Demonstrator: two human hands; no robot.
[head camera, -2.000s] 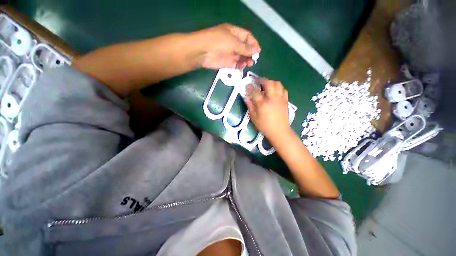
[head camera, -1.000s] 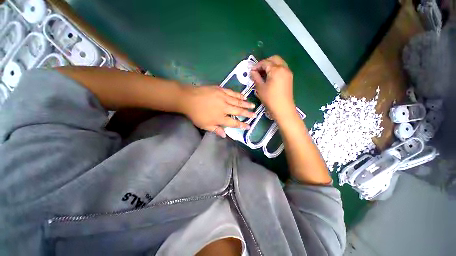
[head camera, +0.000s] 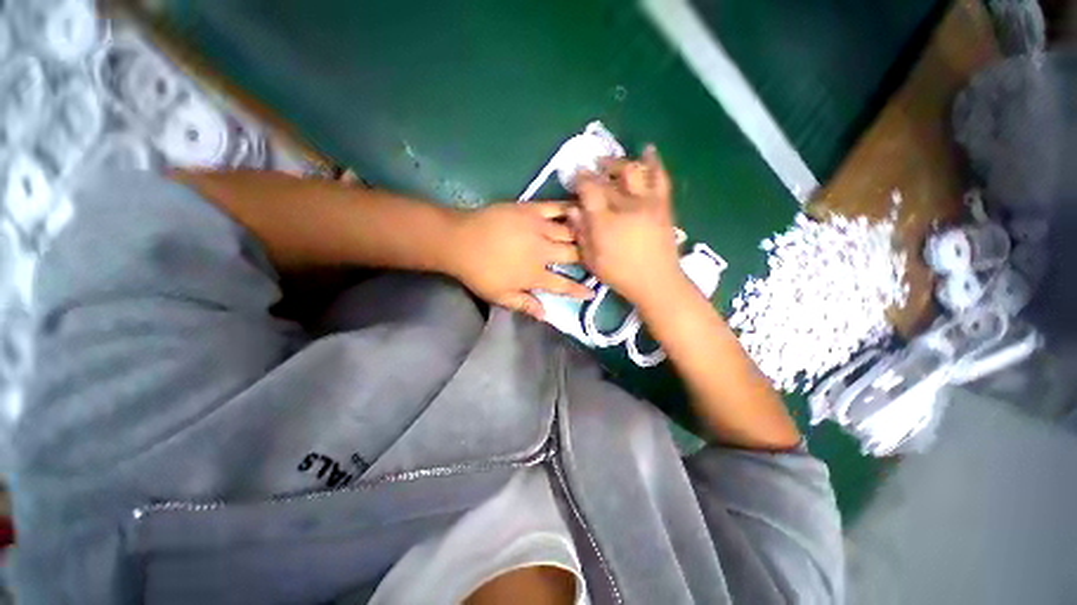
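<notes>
White oval plastic housings (head camera: 579, 154) lie side by side on the green surface in front of me. My left hand (head camera: 520, 253) lies flat across them, fingers spread. My right hand (head camera: 624, 225) is over the housings, touching or overlapping the left fingers, with its fingertips just below the hub end of the uppermost housing. It is blurred, and whether it pinches a small part is hidden. Another housing end (head camera: 705, 270) shows right of my right wrist. A pile of tiny white parts (head camera: 815, 296) lies to the right.
More housings (head camera: 898, 396) are heaped beyond the pile. A brown board (head camera: 880, 136) lies behind the pile, with greyish crumpled plastic (head camera: 1004, 136) at the far right. At upper left is a brown-edged carton (head camera: 254, 109) of housings. A white stripe (head camera: 738, 101) crosses the green surface.
Since one second ago my right hand has shifted down and left, from the uppermost hub onto my left fingers. Earlier, my left hand was raised with a small white part; now it lies on the housings.
</notes>
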